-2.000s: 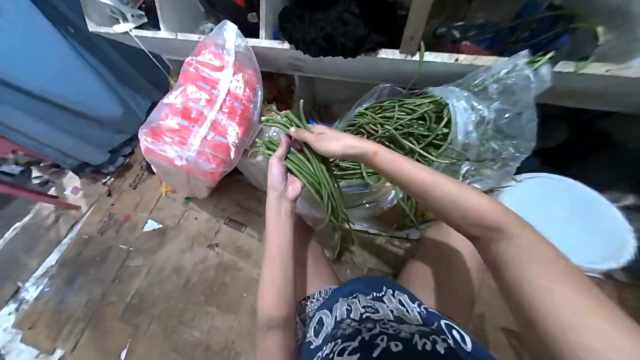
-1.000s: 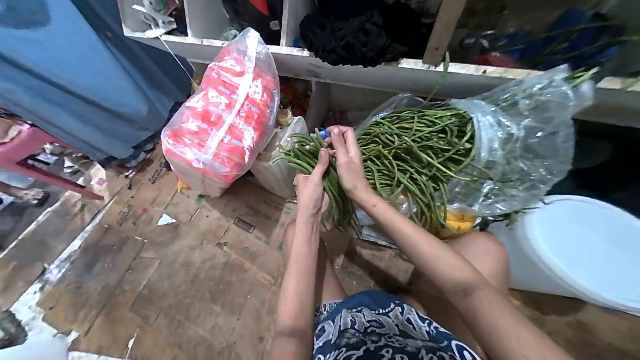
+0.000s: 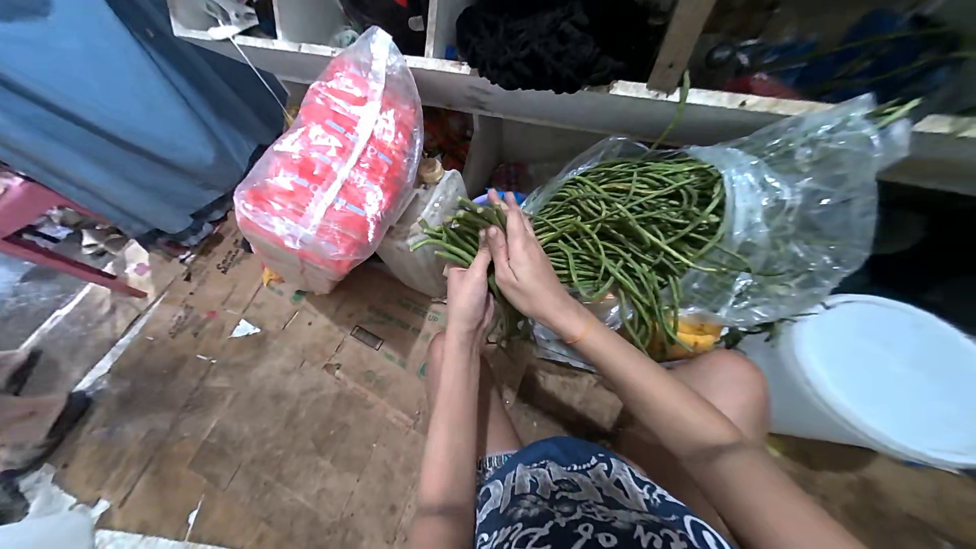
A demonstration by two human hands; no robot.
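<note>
My left hand (image 3: 470, 293) is closed around a bundle of green string beans (image 3: 456, 235), whose ends stick out to the left above the fist. Flat against the bundle's right side lies my right hand (image 3: 524, 267), fingers together and pointing up; its palm is hidden. Just right of both hands, a large heap of string beans (image 3: 625, 221) spills from a clear plastic bag (image 3: 793, 221). The lower part of the held bundle is mostly hidden behind the hands.
A clear bag of red packets (image 3: 335, 168) stands at left, beside a translucent plastic jug (image 3: 427, 229). A white lidded bucket (image 3: 892, 374) is at right. Behind runs a shelf edge (image 3: 534, 99). Cardboard (image 3: 267, 427) covers the floor; a yellow item (image 3: 692, 335) lies under the beans.
The right hand has gone from reaching across the bundle's top to lying upright against its side. The bundle, hanging down to the right two seconds ago, now shows its ends at upper left.
</note>
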